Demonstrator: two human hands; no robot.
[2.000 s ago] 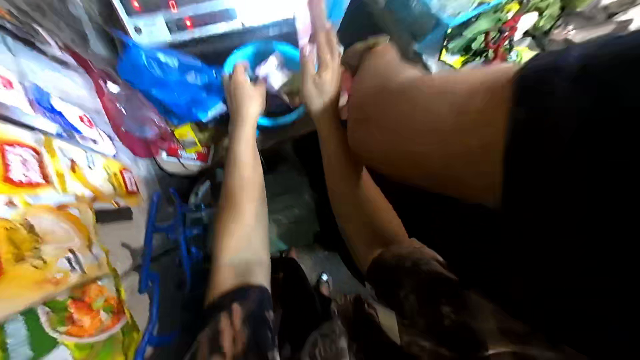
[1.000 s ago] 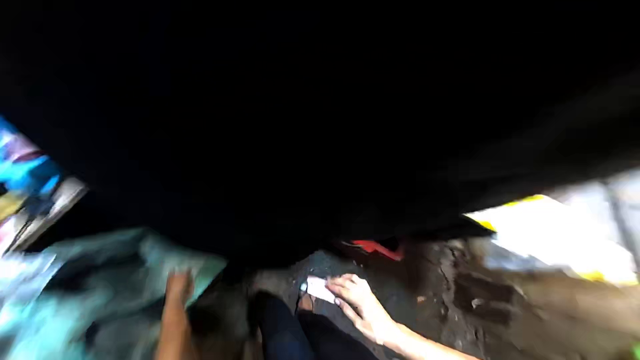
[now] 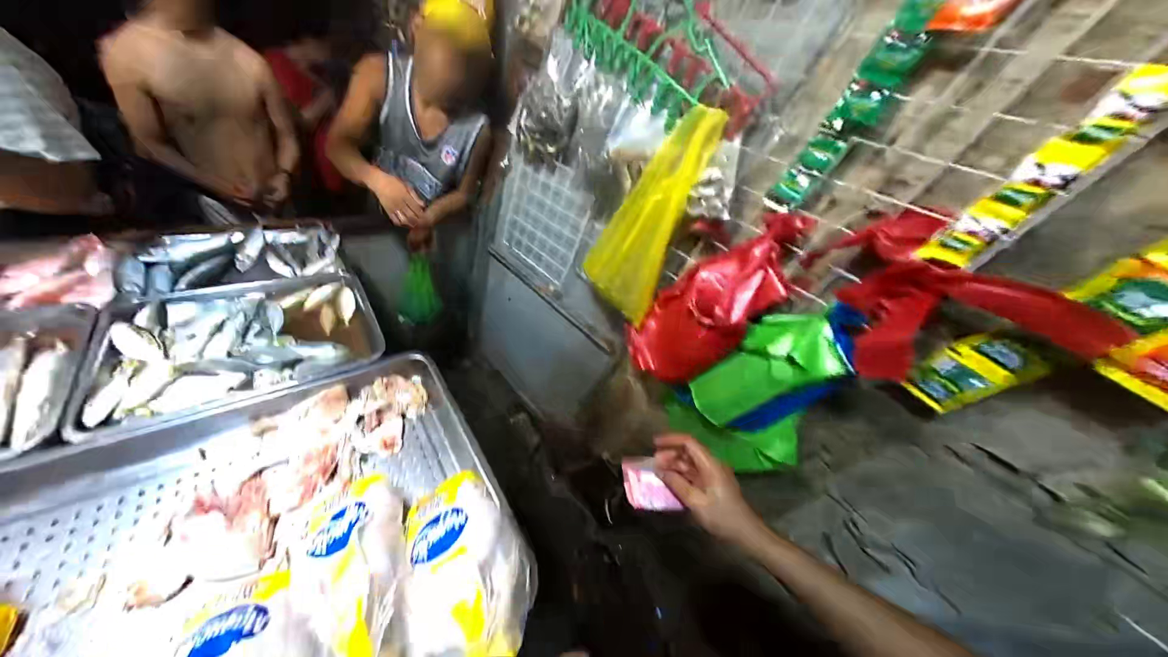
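My right hand (image 3: 701, 484), low right of centre, pinches a small folded pink and white paper-like item (image 3: 650, 485) between thumb and fingers; blur hides what it is exactly. Green plastic bags (image 3: 766, 370) hang just above and behind that hand, beside a red plastic bag (image 3: 716, 306). To its left, wrapped whole chickens (image 3: 443, 557) lie in a perforated metal tray (image 3: 447, 401) with loose chicken pieces (image 3: 306, 470). My left hand is not plainly visible; only a tiny skin-coloured patch shows at the bottom edge.
Metal trays of fish (image 3: 228, 338) stand beyond the chicken tray. Behind them are several people, one in a grey tank top (image 3: 429, 137) near a small green bag (image 3: 420, 290). A wire grid at right holds green hangers (image 3: 630, 55), a yellow bag (image 3: 657, 214) and sachet strips (image 3: 1031, 182).
The view has swung widely to the trays and hanging bags. My left hand, seen over a blue basin two seconds ago, has dropped out of view. My right hand still holds a small pale item.
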